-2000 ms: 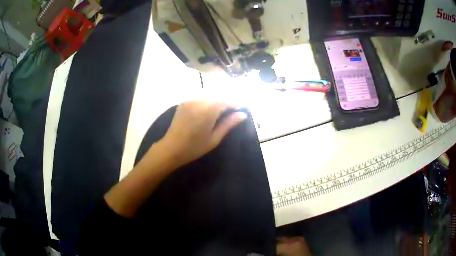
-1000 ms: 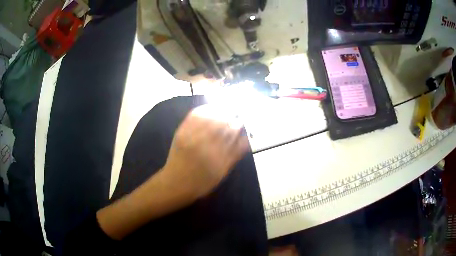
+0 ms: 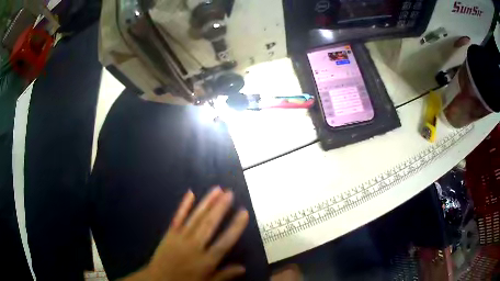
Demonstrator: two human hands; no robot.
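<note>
A dark fabric panel [image 3: 159, 159] lies flat on the white table, its curved top end under the needle area [image 3: 215, 112], where lamp glare hides detail. My left hand [image 3: 200, 239] rests palm down on the panel's lower part, fingers spread, gripping nothing. My right hand [image 3: 286, 273] shows only as a blurred patch of skin at the bottom edge, right of the panel; the rest is out of the picture. A long dark strip of cloth [image 3: 57, 148] lies to the left, apart from the panel.
Right of the needle are a slim red-and-teal tool [image 3: 288, 101] and a lit smartphone [image 3: 341, 88] on a dark mat [image 3: 384, 118]. Further right are a yellow cutter [image 3: 431, 118] and a lidded cup [image 3: 463, 101]. A printed ruler [image 3: 356, 192] follows the table's front edge.
My left hand has moved from near the needle down the panel and opened flat. The panel's top end now reaches under the needle. The view has shifted right.
</note>
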